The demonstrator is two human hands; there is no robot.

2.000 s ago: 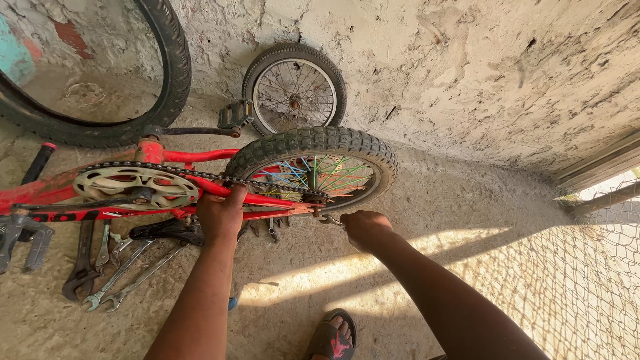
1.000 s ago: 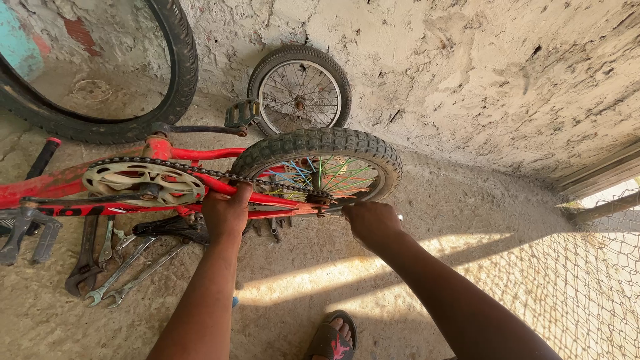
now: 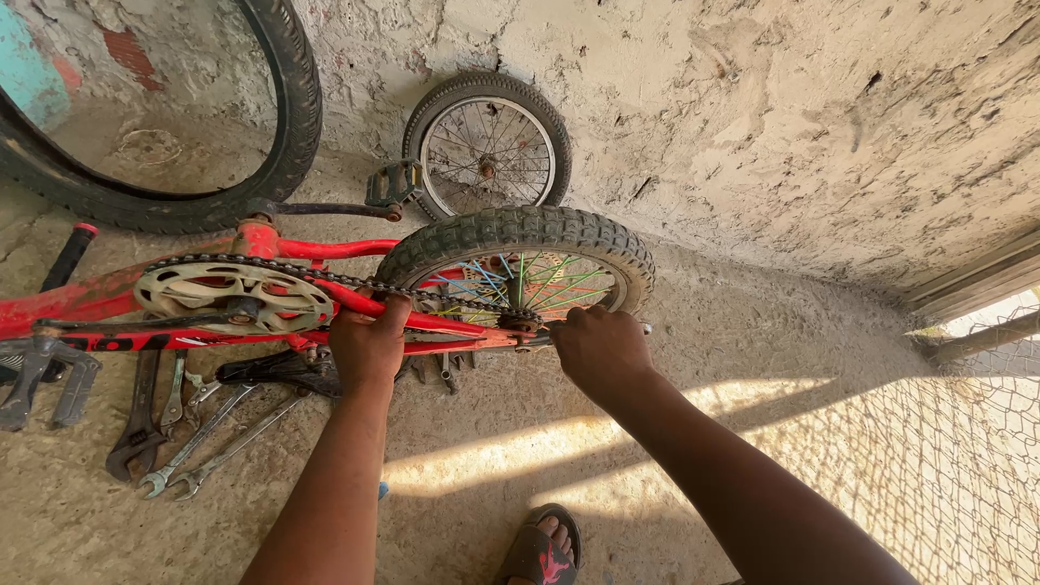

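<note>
A red bicycle frame [image 3: 81, 299] lies across the left and middle of the view, with a chainring [image 3: 234, 294], a chain [image 3: 422, 294] and a knobby-tyred rear wheel [image 3: 528, 231] with coloured spokes. My left hand [image 3: 370, 337] grips the red frame tube between chainring and wheel; its fingertips are hidden behind the tube. At the rear axle, my right hand [image 3: 603, 345] is closed around a metal wrench, whose shiny end [image 3: 647, 328] shows beyond the knuckles. The wrench's other end meets the axle area; its exact fit cannot be told.
An adjustable wrench [image 3: 138, 439], open-end wrenches [image 3: 199, 435] and locking pliers [image 3: 175, 394] lie below the frame. A small spoked wheel [image 3: 487, 154] and a large loose tyre [image 3: 299, 97] lean by the rough wall [image 3: 756, 122]. Wire mesh [image 3: 967, 455] stands right; a sandaled foot [image 3: 552, 544] is below.
My right hand has shifted slightly around the rear axle and now covers more of the wrench than two seconds ago. My left hand stays on the frame tube.
</note>
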